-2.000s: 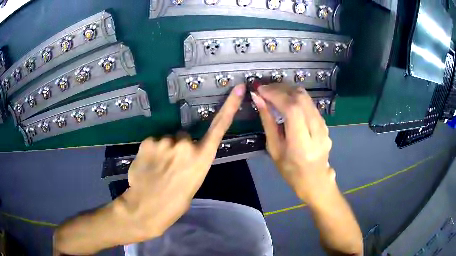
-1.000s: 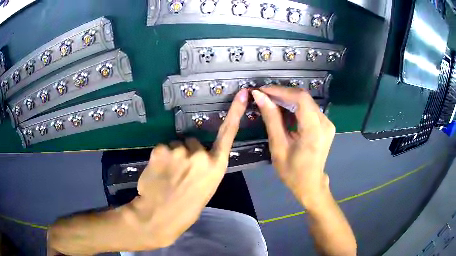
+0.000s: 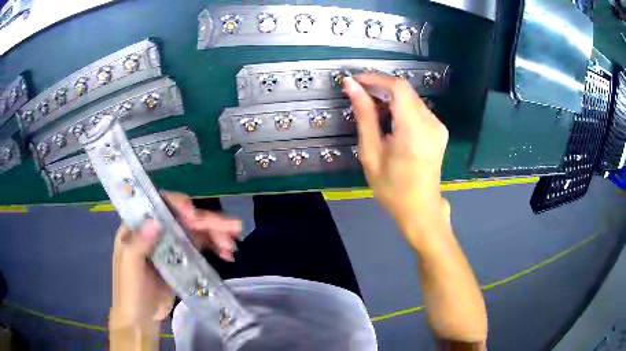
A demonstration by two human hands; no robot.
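My left hand (image 3: 147,253) grips a grey light-bar module (image 3: 161,233), slightly blurred, held slanted off the bench's front edge. Its face with several round fittings is up; my fingers partly cover it. My right hand (image 3: 405,137) is above the middle group of bars, thumb and finger pinched at a fitting on the upper bar (image 3: 322,81). A thin silvery piece (image 3: 379,93), perhaps a small hand tool, shows between its fingers. Below lie a second bar (image 3: 283,123) and a third bar (image 3: 296,160), their right parts hidden by the hand.
Another bar (image 3: 302,27) lies at the back. More bars (image 3: 110,116) lie at the left. The green bench (image 3: 206,103) ends along a yellow-edged front. At the right are a shiny metal plate (image 3: 552,55) and a black perforated tray (image 3: 573,164). A yellow line crosses the grey floor.
My left hand has left the middle bars, moved down-left and now holds a bar. The bar formerly at the bench's front edge is gone from there. My right hand has moved to the upper bar.
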